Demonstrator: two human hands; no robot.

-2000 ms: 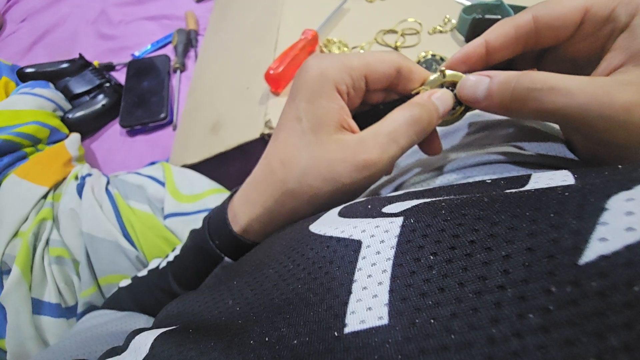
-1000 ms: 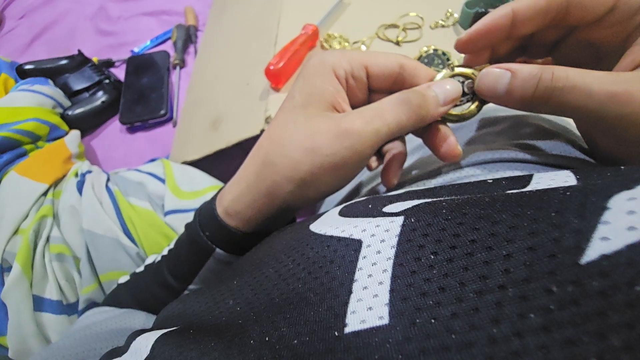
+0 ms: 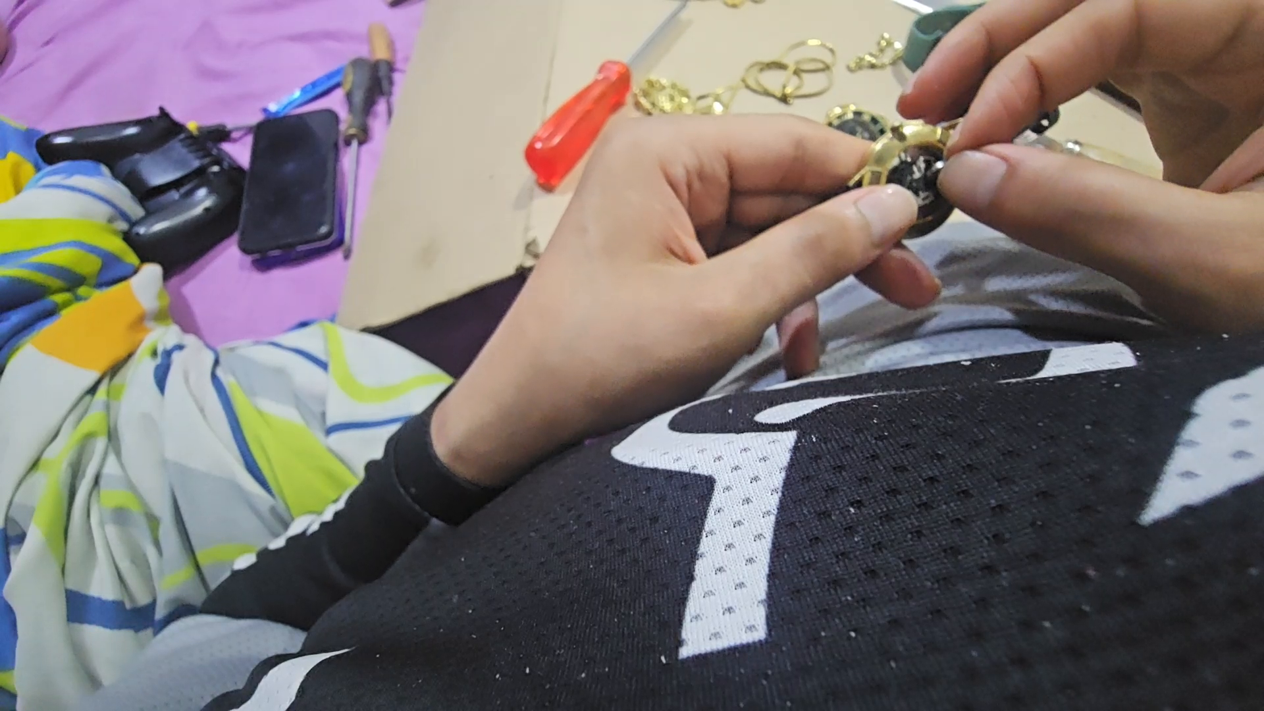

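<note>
My left hand [image 3: 681,237] pinches a gold-toned watch case [image 3: 907,148] between thumb and fingers, at the upper right of the head view. A dark round part with metallic details [image 3: 923,188] shows at the case. My right hand [image 3: 1096,138] meets it from the right, its thumb and index fingertips together at the part's edge; whether they hold something small is hidden. Just behind the left fingers lies a second watch piece with a dark dial [image 3: 857,122]. Gold-toned rings [image 3: 790,79] and gold-toned chain-like pieces [image 3: 667,96] lie on the cardboard beyond.
A red-handled screwdriver [image 3: 580,123] lies on the cardboard [image 3: 464,128]. On the purple cloth at left are a black game controller [image 3: 153,183], a smartphone [image 3: 290,183] and a dark-handled screwdriver [image 3: 357,109]. A green object [image 3: 933,35] stands behind my right hand. Patterned fabric [image 3: 197,444] lies at lower left.
The watch case has been tilted in my fingers, and the dark part now shows more at its lower side. My right index finger has come down to meet the thumb at the case.
</note>
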